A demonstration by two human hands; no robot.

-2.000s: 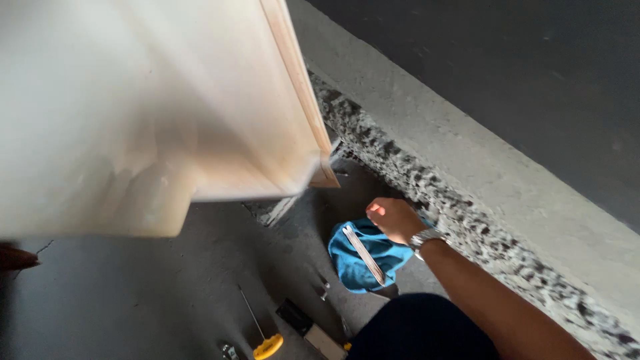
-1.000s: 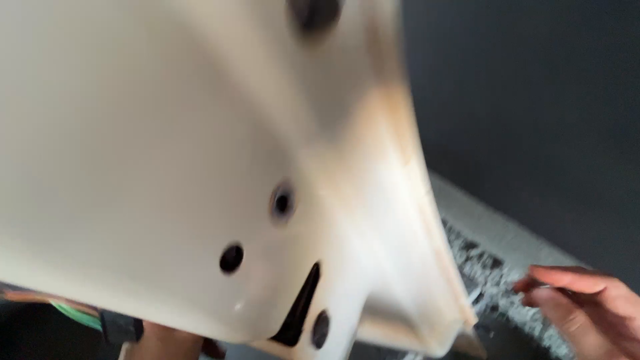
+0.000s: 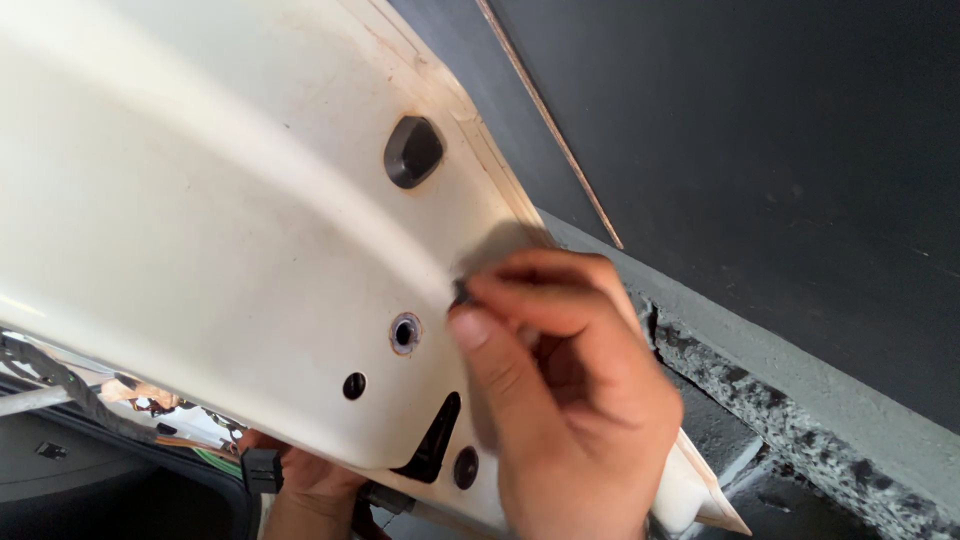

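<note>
A white painted vehicle door [image 3: 247, 247] with rust-stained edges fills the left and middle of the head view. My right hand [image 3: 577, 375] pinches a small dark part [image 3: 460, 294], possibly a fastener, between thumb and fingertips just in front of the panel. A round hole with a metal rim [image 3: 406, 333] lies to the left of those fingertips. My left hand [image 3: 311, 480] is at the lower edge, partly behind the door; its fingers are mostly hidden, so its grip is unclear. Beside it is a black electrical connector [image 3: 262, 471] with green and orange wires.
A black plug [image 3: 413, 152] sits higher on the panel. Smaller round holes and a dark wedge-shaped opening [image 3: 435, 442] are low down. Exposed wiring [image 3: 150, 401] runs at the lower left. Behind the door stand a dark wall [image 3: 750, 150] and a rough concrete ledge [image 3: 817, 442].
My right hand was low by a blue cloth, then right of the door; now it is in front of the panel. The view has shifted greatly from the floor to the door.
</note>
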